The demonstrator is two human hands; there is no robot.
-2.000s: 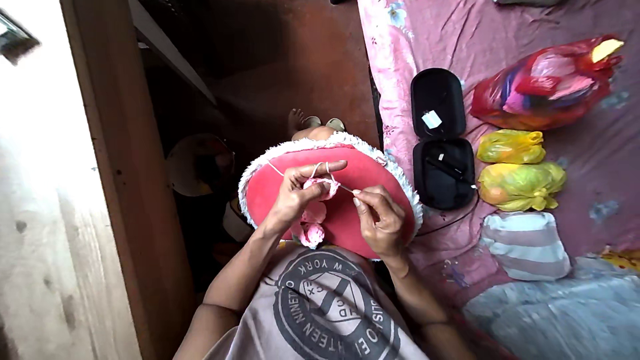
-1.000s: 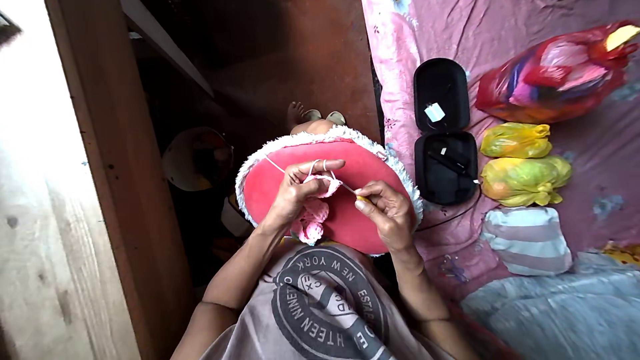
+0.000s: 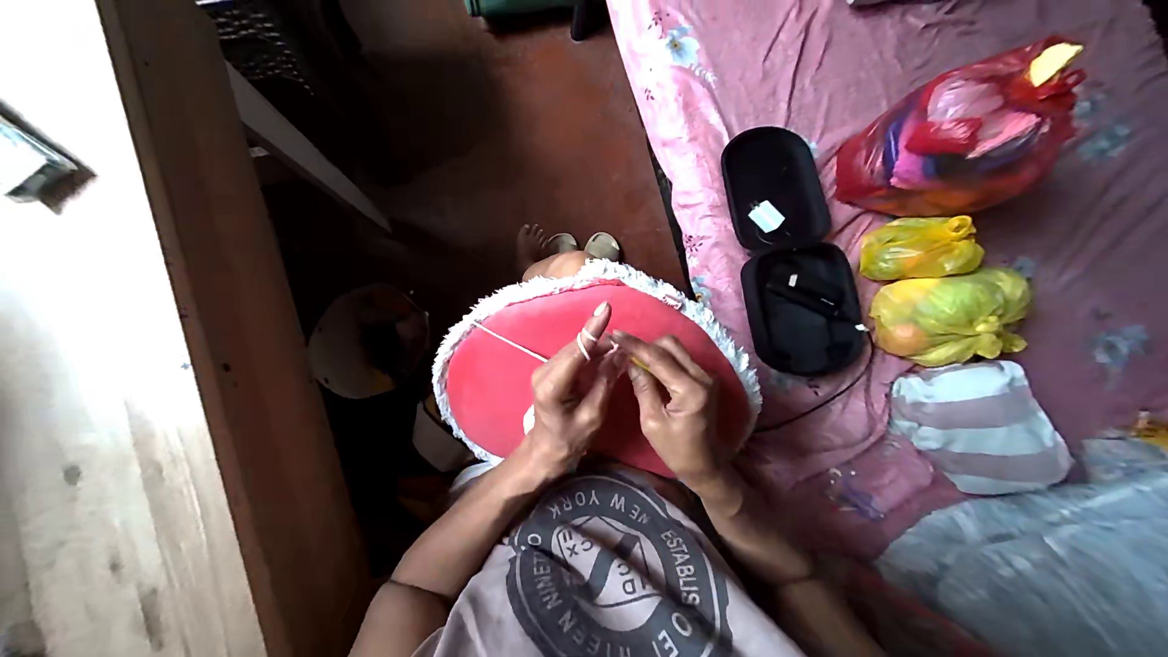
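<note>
My left hand (image 3: pixel 570 397) is over a red oval cushion (image 3: pixel 493 383) with a white fluffy edge, which lies on my lap. White yarn (image 3: pixel 511 341) runs across the cushion to this hand and loops around its raised index finger. Between thumb and fingers my right hand (image 3: pixel 677 401) grips a thin crochet hook (image 3: pixel 641 363), of which a short yellowish part shows. The fingertips of both hands meet at the yarn. Most of the crocheted piece is hidden behind the left hand; a small white bit shows at that hand's left side.
A pink flowered sheet (image 3: pixel 757 73) on the right bears an unzipped black case (image 3: pixel 776 187), a red plastic bag (image 3: pixel 958 137), two yellow bags (image 3: pixel 949 315) and a striped cloth bundle (image 3: pixel 981 424). A wooden surface (image 3: pixel 100 411) stands at the left, above a dark space with a round container (image 3: pixel 368 340).
My hands have come closer together, and the left hand has turned so its index finger points more upward. The pink and white crocheted piece, seen below the left hand before, is now mostly hidden.
</note>
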